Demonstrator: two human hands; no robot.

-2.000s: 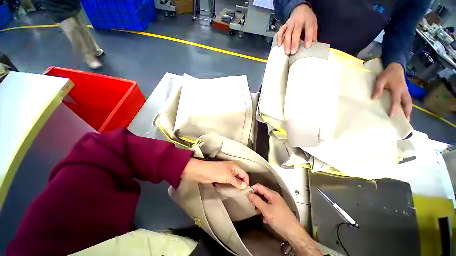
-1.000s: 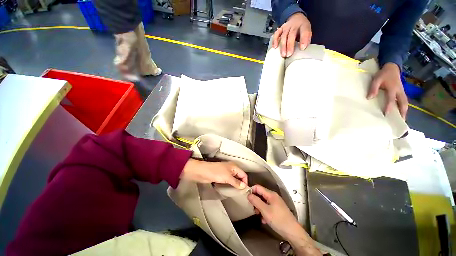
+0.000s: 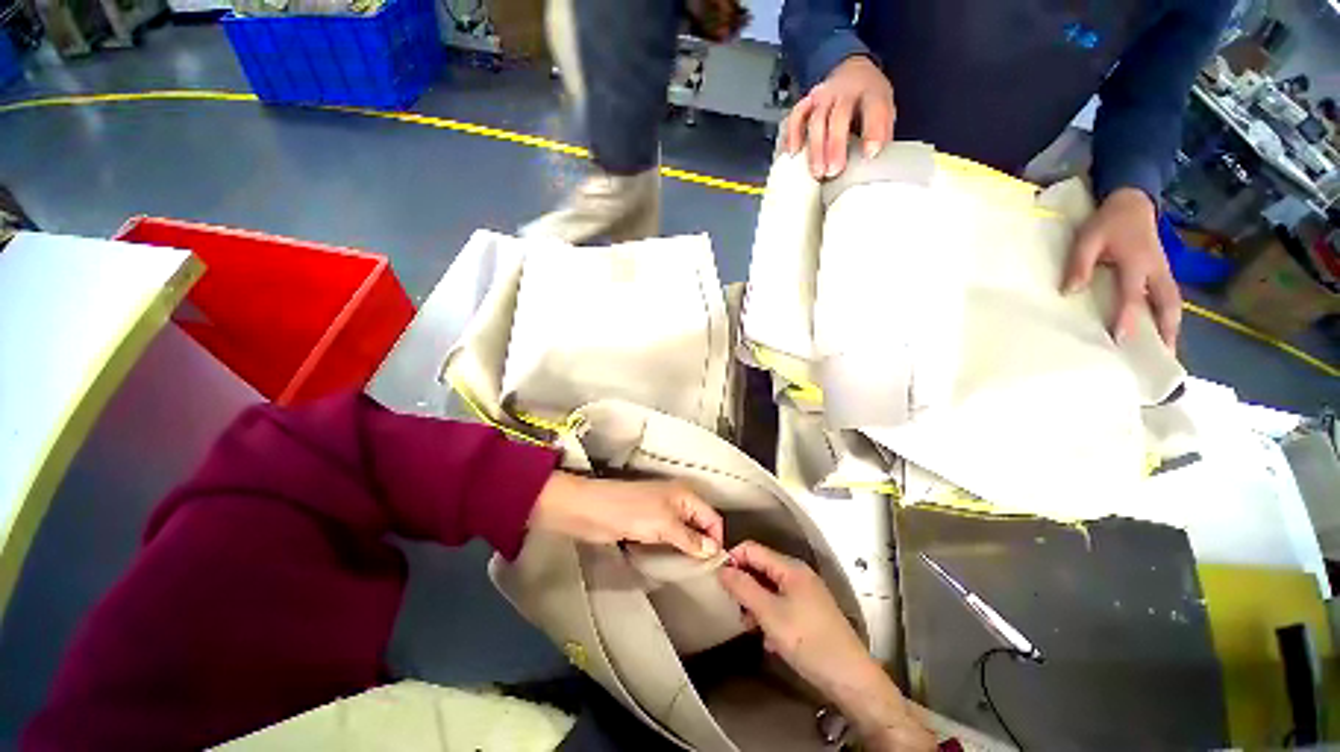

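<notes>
An open beige bag point(image 3: 566, 595) stands like a bucket at the near edge, its rim round and pale. My left hand point(image 3: 647, 514) reaches into the opening from the left, thumb and fingers pinching a fold of the bag lining point(image 3: 679, 563). My right hand point(image 3: 786, 595) comes from the lower right and pinches the same fold, fingertips almost touching the left ones. A small shiny metal ring point(image 3: 832, 723) shows near my right wrist. The lower part of the bag is cut off by the picture's edge.
Stacked bag pieces point(image 3: 610, 323) lie beyond the bag. Across the table, a person's hands point(image 3: 1129, 265) rest on a beige bag panel point(image 3: 1014, 338). A corded pen-like tool point(image 3: 982, 605) lies on the dark plate point(image 3: 1088, 588). A red crate point(image 3: 331, 323) stands left; another person walks behind.
The walking person has moved right, behind the stacked pieces. The view has shifted slightly. My hands keep pinching the lining at nearly the same spot.
</notes>
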